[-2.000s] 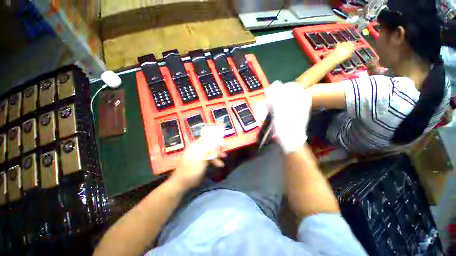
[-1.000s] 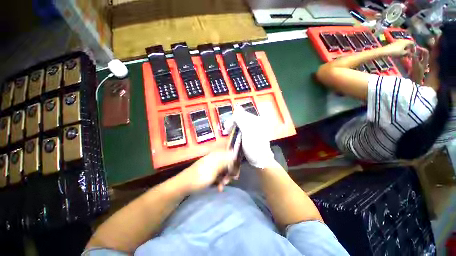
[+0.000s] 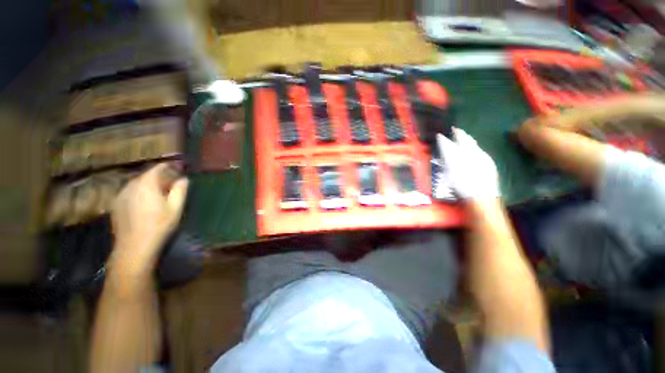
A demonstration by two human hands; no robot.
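Note:
The picture is blurred. The red tray (image 3: 346, 221) holds a back row of open dark flip phones (image 3: 357, 120) and a front row of phones (image 3: 331, 183) with small screens. My right hand (image 3: 469, 169), white-gloved, is at the tray's right end, its fingers on a dark phone (image 3: 441, 178) at the last front pocket. My bare left hand (image 3: 146, 207) is over the right edge of the black tray (image 3: 65, 239), by the front row of gold covers (image 3: 91, 198). Its fingertips are bent; blur hides whether they hold anything.
A brown phone or case (image 3: 221, 142) lies between the trays, beside a white round-ended cable (image 3: 226, 91). Cardboard (image 3: 328, 45) lies behind. At right, another person's arm (image 3: 569, 149) reaches over a second red tray (image 3: 536, 84).
My left hand has moved from the phone before me left to the black tray. My right hand has moved right with the phone to the red tray's end. The view has shifted; the neighbour's arm appears closer.

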